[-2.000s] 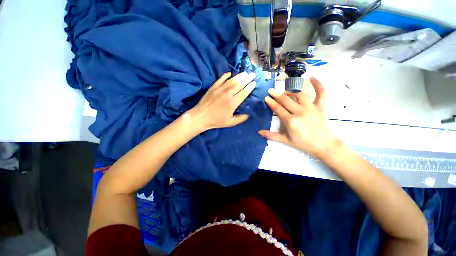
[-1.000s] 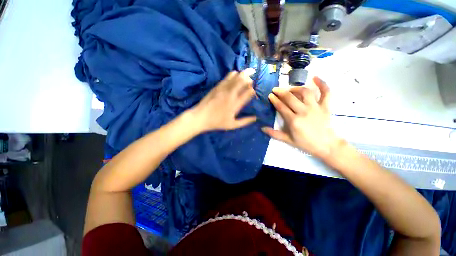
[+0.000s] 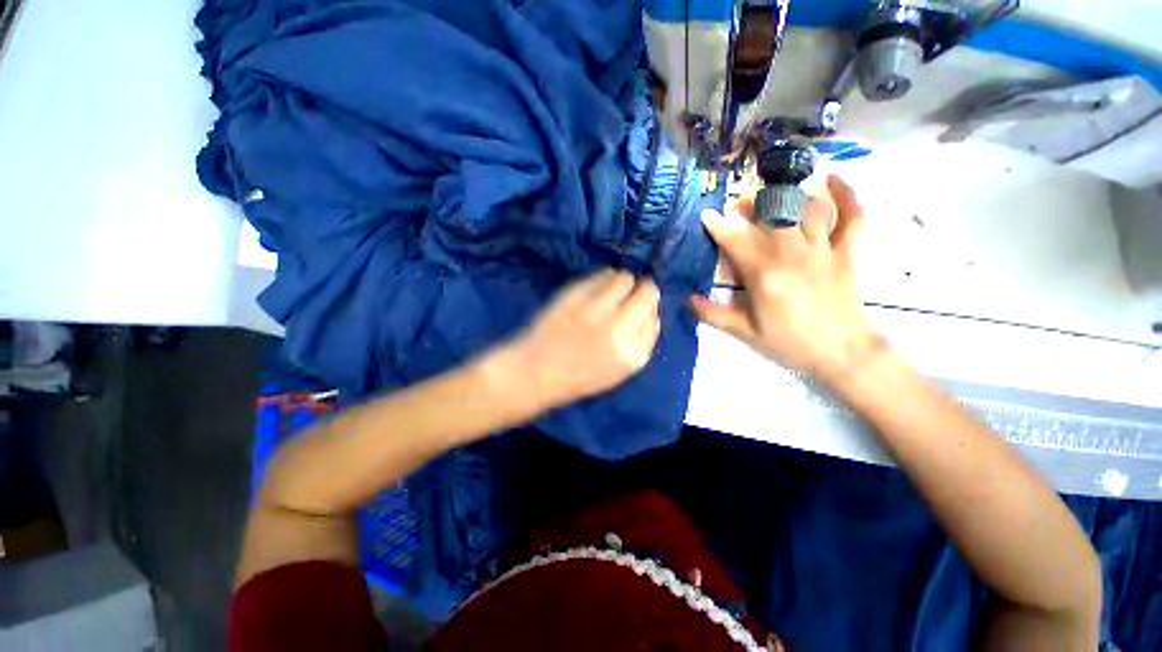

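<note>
The blue garment piece [image 3: 382, 217] lies bunched on the table left of the needle. A puckered, lighter strip [image 3: 656, 191] runs down from the presser foot [image 3: 716, 163]. My left hand [image 3: 593, 334] has its fingers curled on the cloth below that strip, pinching it; the fingertips are partly hidden. My right hand [image 3: 790, 280] is spread, with index finger and thumb at the cloth's right edge and other fingers up beside the ribbed black-and-silver knob [image 3: 781, 201]. The needle tip is too small to make out.
The sewing machine head [image 3: 1070, 77] with its blue stripe spans the top right. A ruler strip [image 3: 1045, 427] runs along the table's front edge. Blue cloth [image 3: 854, 560] hangs below the table at right. A blue crate [image 3: 389, 541] is at lower left.
My left hand has moved down and away from the presser foot, its fingers going from spread to curled, uncovering the puckered strip. My right hand stays at the cloth's right edge.
</note>
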